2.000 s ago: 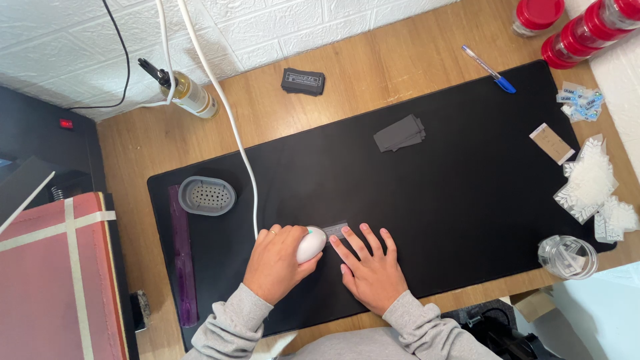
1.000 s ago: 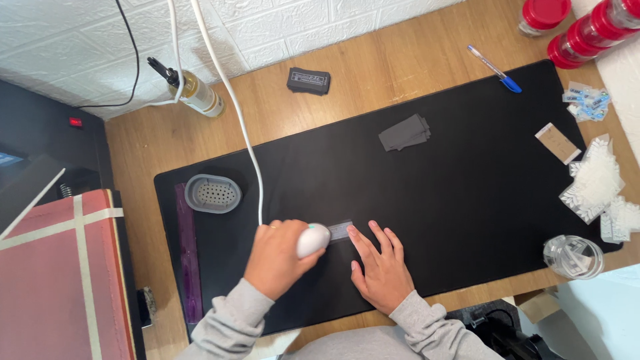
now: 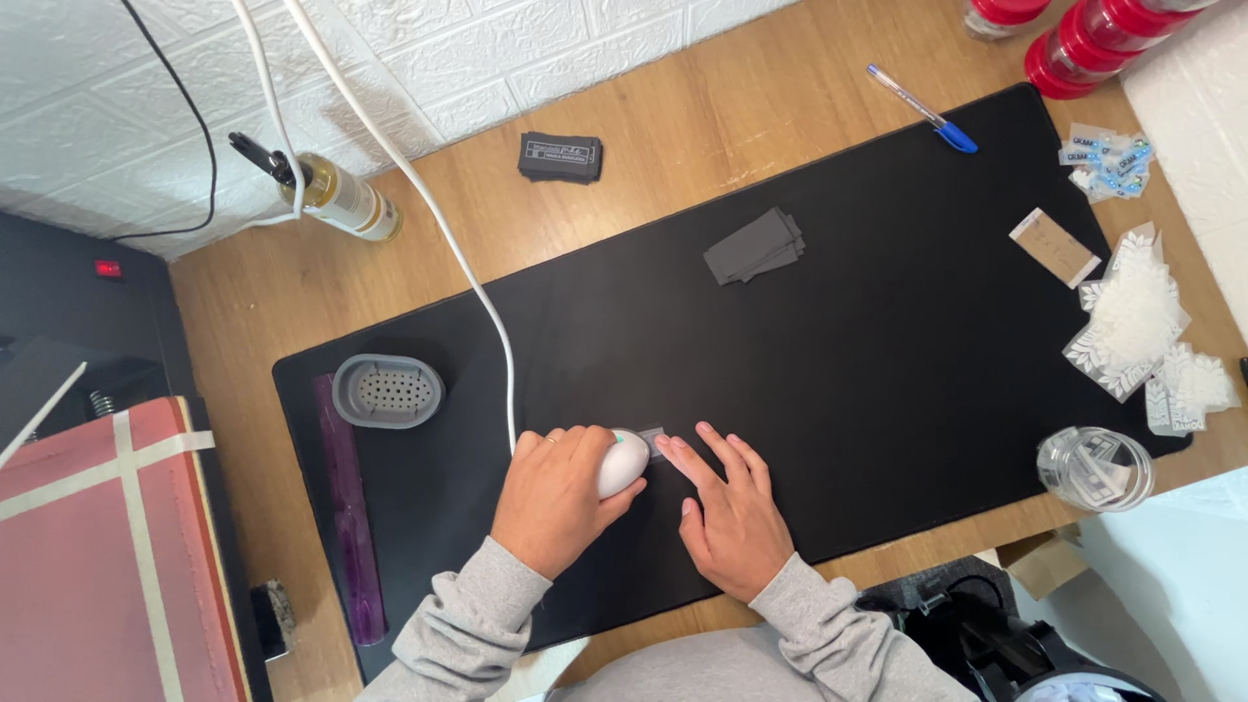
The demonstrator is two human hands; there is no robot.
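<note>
My left hand (image 3: 558, 497) grips a small white corded handheld device (image 3: 622, 464), which looks like a mini heat press, near the front of the black desk mat (image 3: 877, 370). The device rests over the left part of a small tag under a clear film (image 3: 654, 444). On the film's right edge lies the index fingertip of my right hand (image 3: 733, 522), its fingers spread and holding nothing. What is under the device is hidden. A loose stack of dark grey tags (image 3: 753, 246) lies farther back on the mat.
A grey perforated tray (image 3: 388, 391) and a purple strip (image 3: 353, 517) lie at left. The white cord (image 3: 458, 253) crosses the mat. Behind are printed tags (image 3: 561, 158), a bottle (image 3: 351, 200) and a pen (image 3: 921, 107). At right are clear-film transfers (image 3: 1131, 312) and a clear jar (image 3: 1095, 470).
My right hand has drawn back slightly to the right from the film since the first frame. My left hand keeps its grip on the white device at the film.
</note>
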